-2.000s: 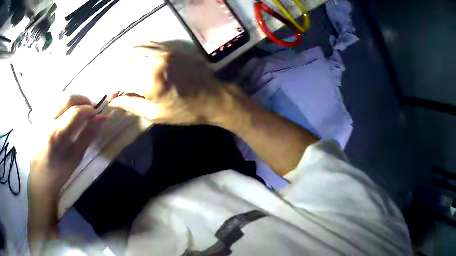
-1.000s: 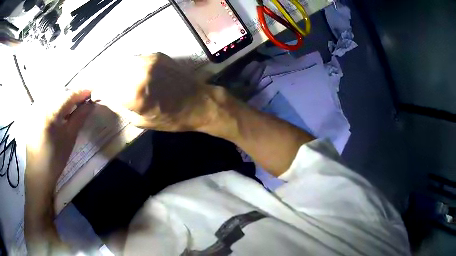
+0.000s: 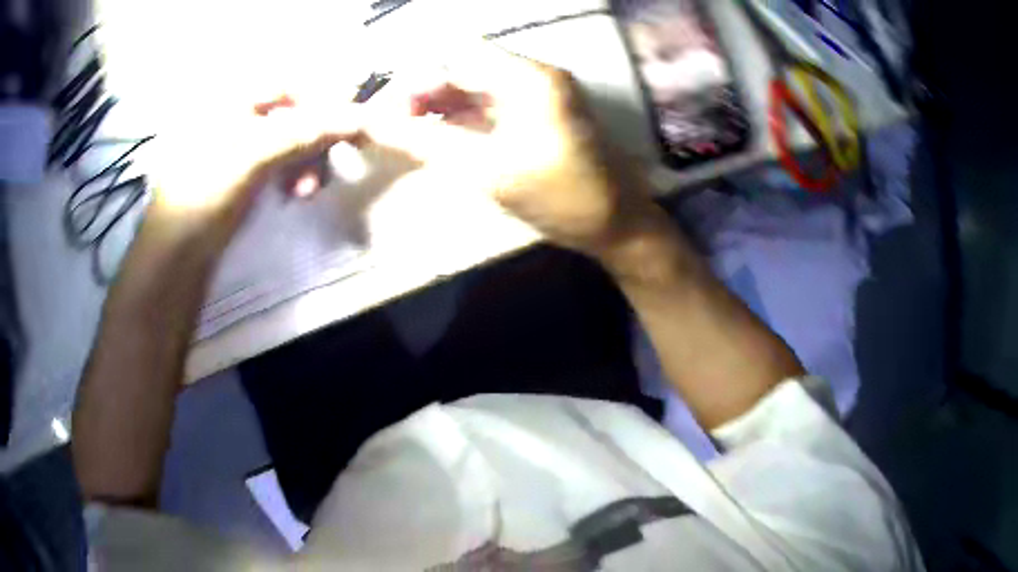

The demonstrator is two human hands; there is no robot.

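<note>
My left hand (image 3: 240, 151) is over the white table at the left, its fingers bent and washed out by glare. My right hand (image 3: 530, 151) is over the table to its right, also blurred and overexposed. A short dark strip (image 3: 372, 86) shows in the glare between the hands; whether a hand touches it cannot be told. The fingertips are too bright to show what they hold.
A smartphone (image 3: 684, 84) lies right of my right hand, with red-and-yellow-handled scissors (image 3: 813, 129) beside it. A pile of looped black cords (image 3: 101, 190) lies at the left. Pale papers (image 3: 798, 274) are below the table's right side. Black cloth (image 3: 514, 324) lies between table edge and lap.
The view has shifted, so the phone, scissors and table appear farther right. My hands appear farther apart, with a gap of glare between them. The small dark item at my left fingertips is no longer clear there.
</note>
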